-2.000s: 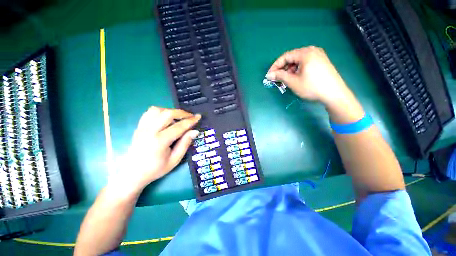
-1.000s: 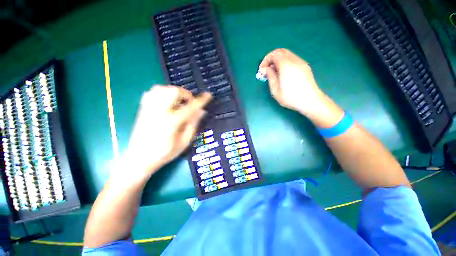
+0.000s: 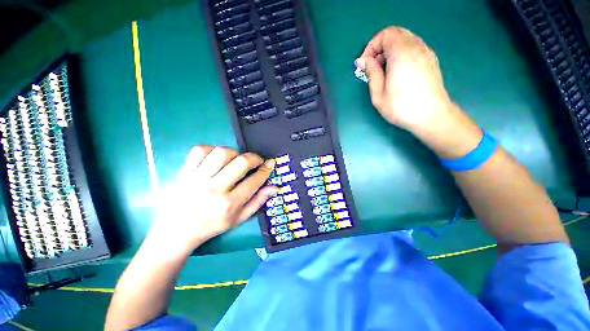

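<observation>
The slotted working tray point(image 3: 266, 138) lies in front of my body. Dark parts point(image 3: 249, 81) fill two columns at its far end, and bright circuit boards point(image 3: 328, 194) fill two columns at its near end. One dark part point(image 3: 308, 134) lies alone in the right column. My left hand point(image 3: 217, 194) is at the tray's left edge, its fingertips on or just over the top board of the left column; the fingers hide whether they grip it. My right hand point(image 3: 404, 81) is raised right of the tray and pinches a small board cluster point(image 3: 361, 70) between thumb and fingers.
A board supply tray point(image 3: 97, 242) with dense rows of boards lies at the far left. A yellow tape line point(image 3: 140, 97) runs between it and the working tray. A black-part tray point(image 3: 561, 64) is at the far right edge. A blue strap point(image 3: 471, 152) is on my right wrist.
My left hand has come down from over the dark parts to the top of the left board column. My right hand has moved up and right in view, still holding the cluster. The view has shifted.
</observation>
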